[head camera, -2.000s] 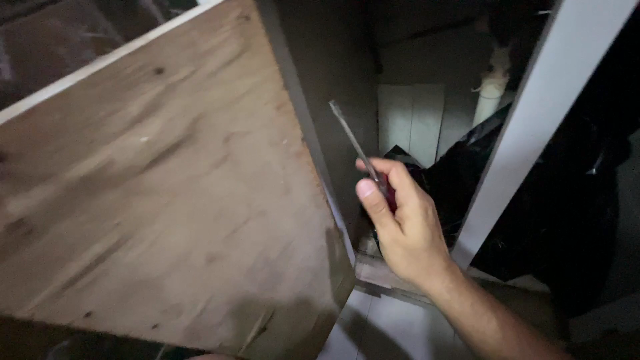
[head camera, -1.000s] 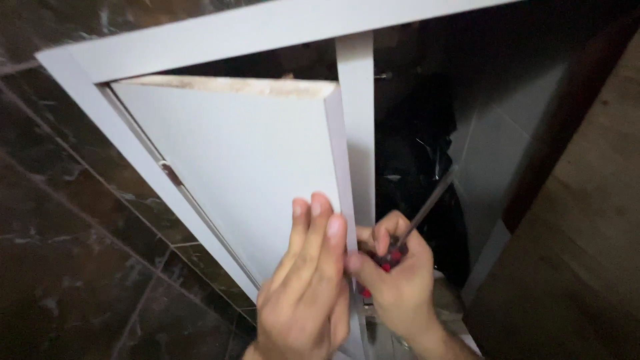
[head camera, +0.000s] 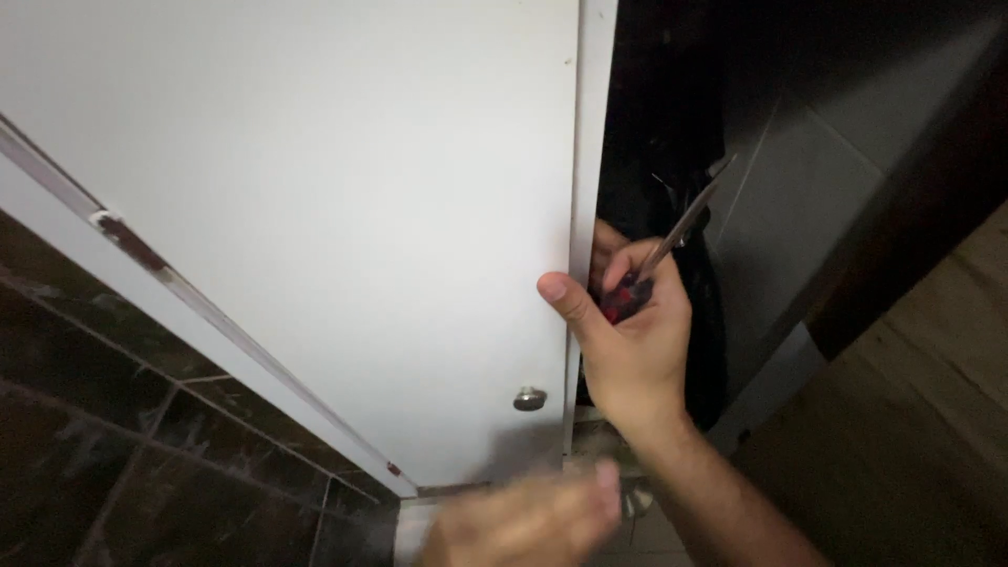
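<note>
A white cabinet door (head camera: 354, 205) lies flat against its frame, with a round metal knob (head camera: 529, 398) near its lower right corner. My right hand (head camera: 642, 339) holds a screwdriver (head camera: 685, 220) by its red and dark handle, the metal shaft pointing up and right. The thumb of that hand rests over the door's right edge, and some fingers reach behind the white frame post (head camera: 592, 118). My left hand (head camera: 524, 520), blurred, is below the knob at the bottom of the view, with nothing visible in it; whether it touches anything cannot be told.
Right of the post is a dark cabinet opening with a black plastic bag (head camera: 705, 331) and a grey tiled side (head camera: 819, 157). A wooden door panel (head camera: 921, 409) stands at the far right. Dark marbled wall tiles (head camera: 87, 449) run along the lower left. A worn hinge (head camera: 130, 240) shows at the door's left edge.
The white door has swung from ajar to closed. My left hand has come off the door face and moved down. The right hand still holds the screwdriver, now with its thumb over the door's edge.
</note>
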